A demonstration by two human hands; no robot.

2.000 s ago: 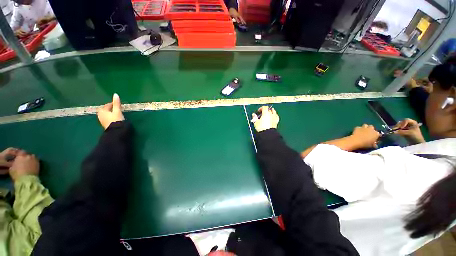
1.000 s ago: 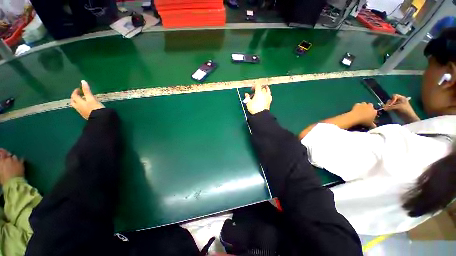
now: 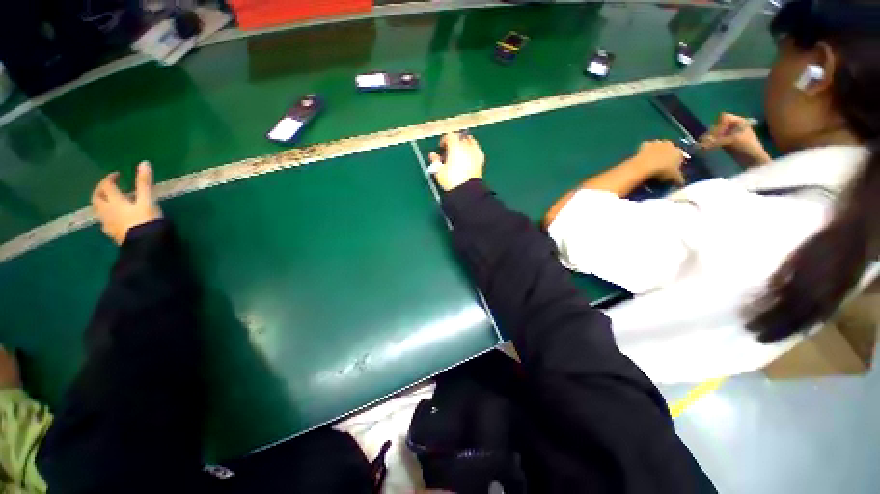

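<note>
My left hand (image 3: 128,205) is at the pale edge strip on the left, fingers spread, with nothing seen in it. My right hand (image 3: 458,164) is by the far end of the white dividing line, fingers curled around a slim tool; only a pale bit and a small dark bit of it show. Beyond the strip lie a phone unit with a white patch (image 3: 294,119), another phone unit (image 3: 386,81) and a yellow-edged unit (image 3: 511,46). Neither hand touches them.
The green tabletop (image 3: 318,260) lies between my arms. A coworker in white (image 3: 695,232) works close on my right, near a dark flat device (image 3: 681,116). A green sleeve (image 3: 21,429) is at lower left. Red trays (image 3: 299,10) and a metal post (image 3: 724,41) are beyond.
The view has turned right and down. The phone units have shifted left relative to the dividing line. My left hand's fingers are more spread; my right hand stays near the line.
</note>
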